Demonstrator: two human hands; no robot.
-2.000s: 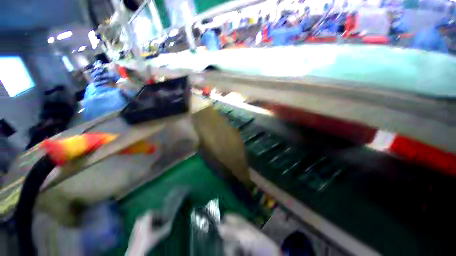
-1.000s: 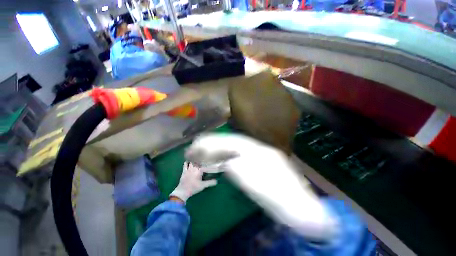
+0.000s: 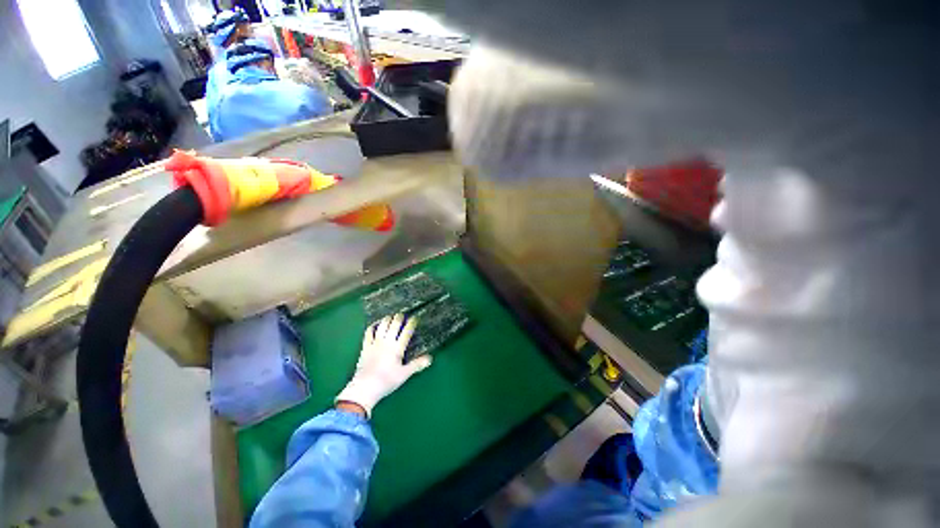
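A dark-green printed circuit board with pale detail [image 3: 438,312] lies flat on the bright green mat [image 3: 484,402]. My left hand [image 3: 381,361], in a white glove, is palm down at the board's near left edge. Its fingers are apart and the fingertips rest on or against the board. My right hand [image 3: 783,278], also in white, is raised very close to the camera, large and blurred. It covers much of the right side and top. Its fingers are not clear, and whether it holds anything cannot be seen.
A blue plastic bin [image 3: 258,368] stands at the mat's left edge. A black ribbed hose [image 3: 108,340] with a red-yellow wrapped end [image 3: 247,188] arcs over the left. A black tray [image 3: 402,122] sits on the raised shelf. A brown side panel [image 3: 536,248] separates mat and conveyor [image 3: 655,294].
My right hand has moved from over the mat up towards the camera, uncovering the board. My left hand stays low on the mat with its fingers at the board. The view has shifted slightly.
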